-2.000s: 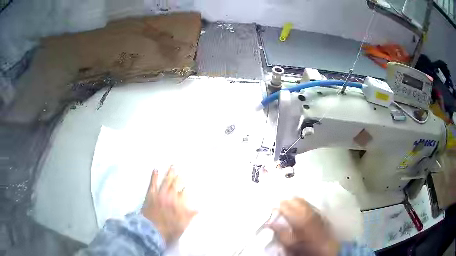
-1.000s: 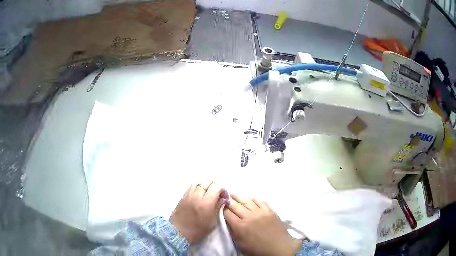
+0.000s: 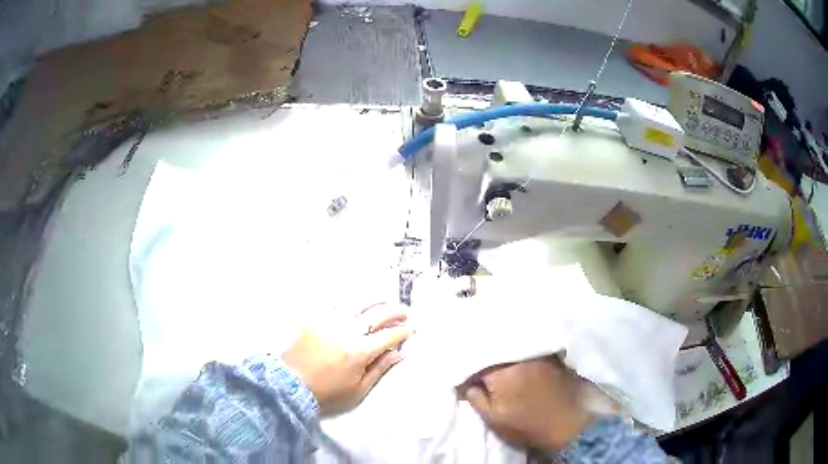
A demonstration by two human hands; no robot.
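White fabric (image 3: 626,340) lies over the white table, from the left side to under the machine head and down to the front edge. My left hand (image 3: 349,353) lies on the fabric, fingers pointing right, left of the presser foot. My right hand (image 3: 527,399) is partly under a fabric edge and pinches the cloth below the needle area; its fingertips are partly hidden. The presser foot and needle (image 3: 461,260) show as a dark cluster at the left end of the off-white sewing machine (image 3: 563,195). Glare hides the fabric's edges in the middle.
A brown cardboard sheet (image 3: 172,59) lies at the back left. A blue hose (image 3: 517,113) runs along the head to a white box (image 3: 649,129). A control panel (image 3: 722,118) stands at the right end. Red-handled snips (image 3: 726,370) lie at the right. Orange cloth (image 3: 672,62) lies behind.
My hands, together one second ago, are now apart. My left hand is flatter, and my right hand has moved right with a fabric fold. The machine appears further left in the view.
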